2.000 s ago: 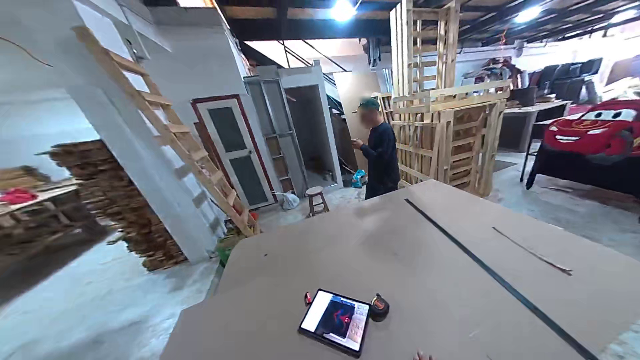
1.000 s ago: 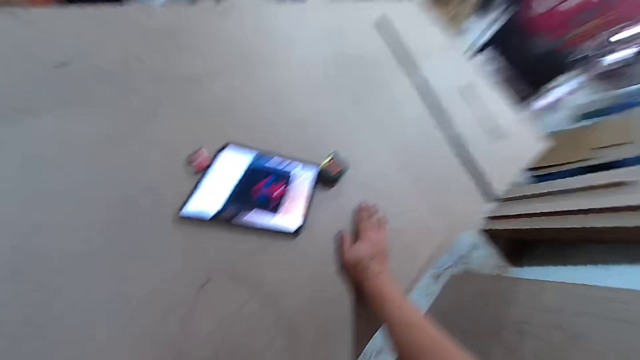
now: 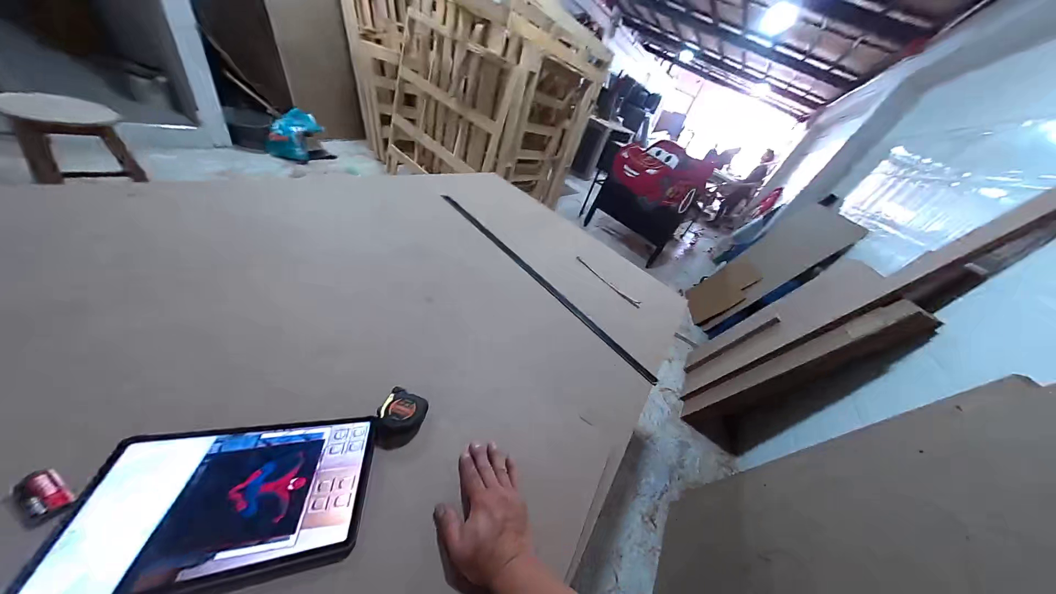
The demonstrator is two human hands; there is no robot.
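Observation:
My right hand (image 3: 488, 524) rests palm down on the large brown board (image 3: 330, 313), fingers slightly apart and nothing in it. To its left lies a black tape measure (image 3: 402, 417) with an orange label, touching or nearly touching the upper right corner of a tablet (image 3: 223, 503). The tablet lies face up with its screen lit, showing a red and blue figure on a dark panel. A small red and black object (image 3: 43, 493) sits at the tablet's left side. My left hand is out of view.
A long dark strip (image 3: 549, 287) and a thin curved strip (image 3: 608, 282) lie on the board. Beyond stand wooden frames (image 3: 462, 91), a stool (image 3: 59, 111) and a red car-shaped panel (image 3: 656, 173). Stacked boards (image 3: 808, 355) lean at right, and another board (image 3: 874, 503) is nearer.
The view has swung widely. Two seconds ago only fingertips showed at the lower edge; now my right hand is on the board. The person who stood beyond the board is out of view.

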